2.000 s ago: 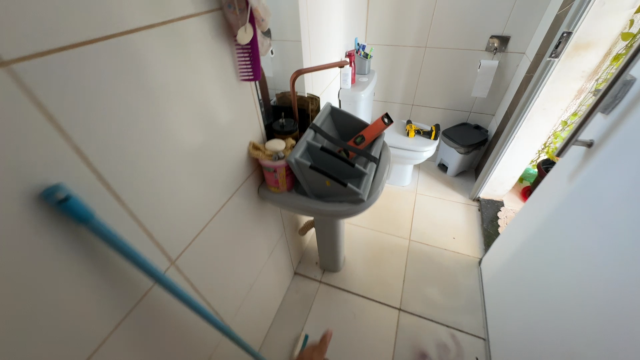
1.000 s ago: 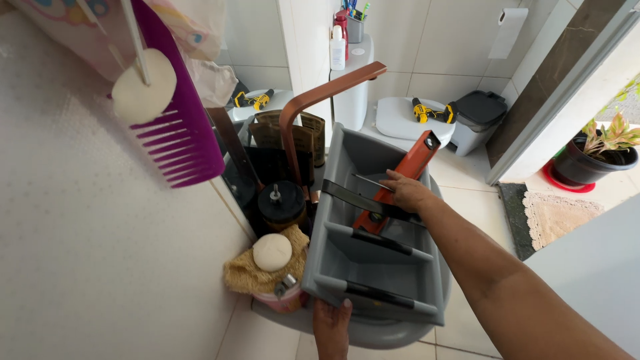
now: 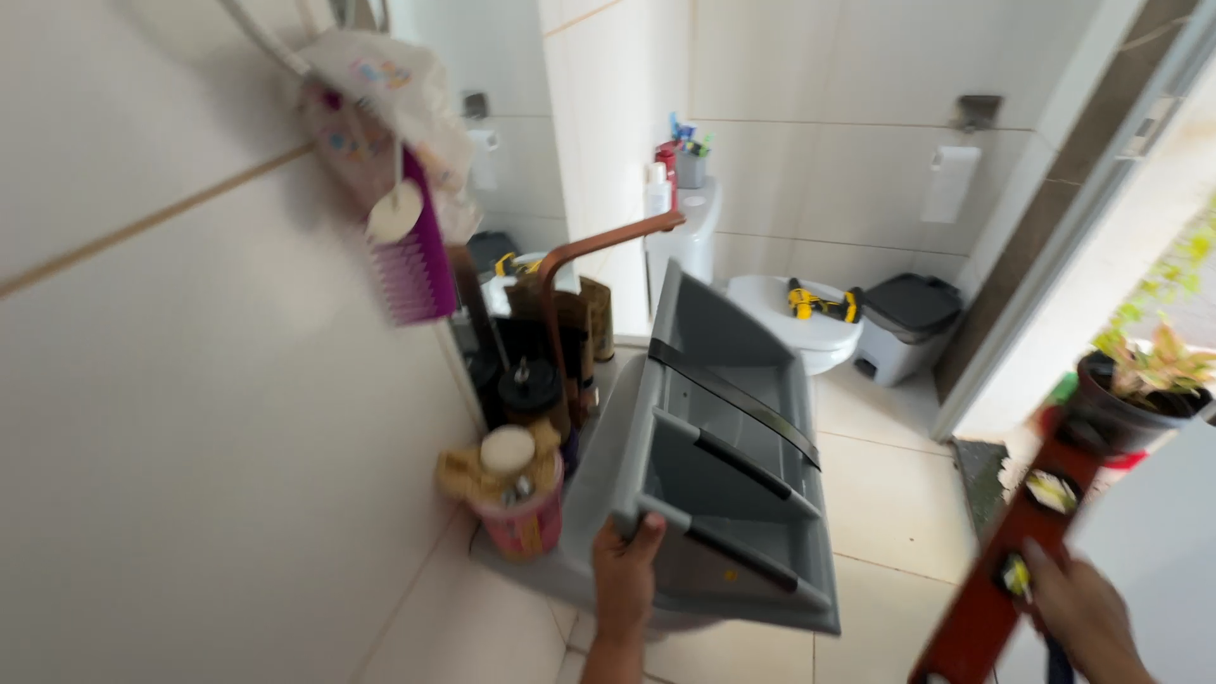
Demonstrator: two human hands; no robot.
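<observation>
My left hand [image 3: 627,570] grips the near left corner of a grey plastic divided bin [image 3: 731,570], its thumb over the rim. The bin rests tilted on the grey washbasin [image 3: 598,475], with a black strap [image 3: 741,399] across it and black strips on its dividers; no tool shows inside. At the lower right my right hand [image 3: 1078,598], blurred, holds an orange-red spirit level [image 3: 997,589] by its middle, apart from the bin. Left of the bin stand a copper-coloured faucet [image 3: 608,242] and a pink container [image 3: 522,527] with a yellowish cloth and a round white item on it.
A yellow and black power tool [image 3: 822,302] lies on the closed toilet lid [image 3: 798,332]. Beside it stands a grey pedal bin [image 3: 898,328] with a black lid. A purple comb [image 3: 418,256] hangs on the left wall. A potted plant [image 3: 1140,389] stands past the doorway at right.
The spirit level lay in the divided bin before; my right hand has lifted it out to the right. My left hand stays at the bin's near corner.
</observation>
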